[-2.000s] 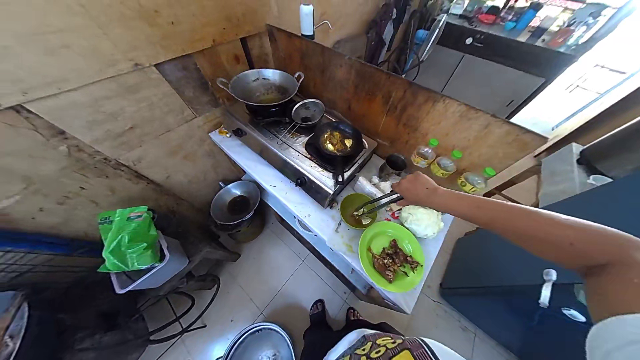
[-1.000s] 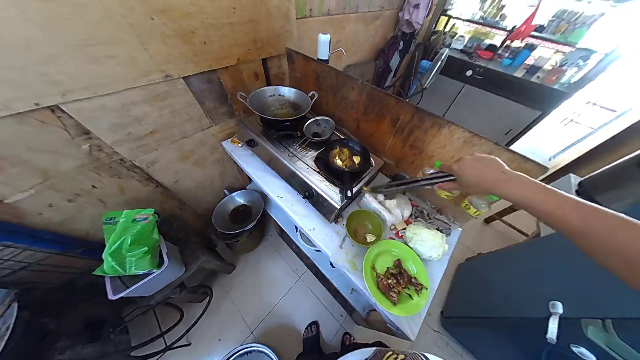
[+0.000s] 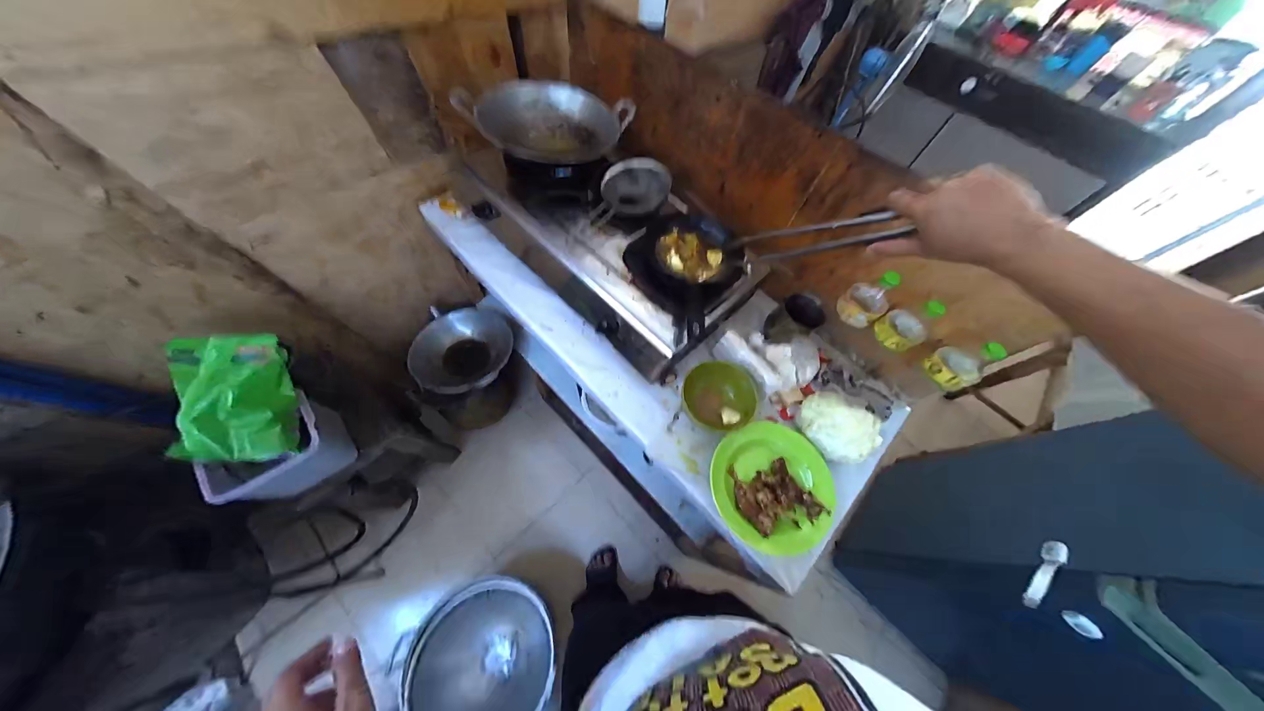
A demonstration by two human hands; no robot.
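My right hand (image 3: pixel 973 217) grips metal tongs (image 3: pixel 829 237), whose tips are at the edge of a small black frying pan (image 3: pixel 681 286) on the gas stove (image 3: pixel 592 272). Browned and yellow pieces of food (image 3: pixel 689 255) lie in the pan. My left hand (image 3: pixel 321 676) shows at the bottom edge, its fingers apart and nothing visible in them, beside a round metal lid (image 3: pixel 484 652). Near the pan stand a green bowl (image 3: pixel 706 370) with liquid and a pale piece in it, a green plate (image 3: pixel 746 449) of browned food, and a cabbage (image 3: pixel 839 427).
A large wok (image 3: pixel 548 114) and a strainer (image 3: pixel 635 186) sit on the stove's far part. Another wok (image 3: pixel 459 348) is low at the left, near a bin (image 3: pixel 321 454) with a green bag (image 3: pixel 232 395). Several bottles (image 3: pixel 901 329) stand behind the counter items. A dark cabinet (image 3: pixel 968 504) is at right.
The tongs have moved from over the green bowl to the frying pan. My left hand has come into view at the bottom.
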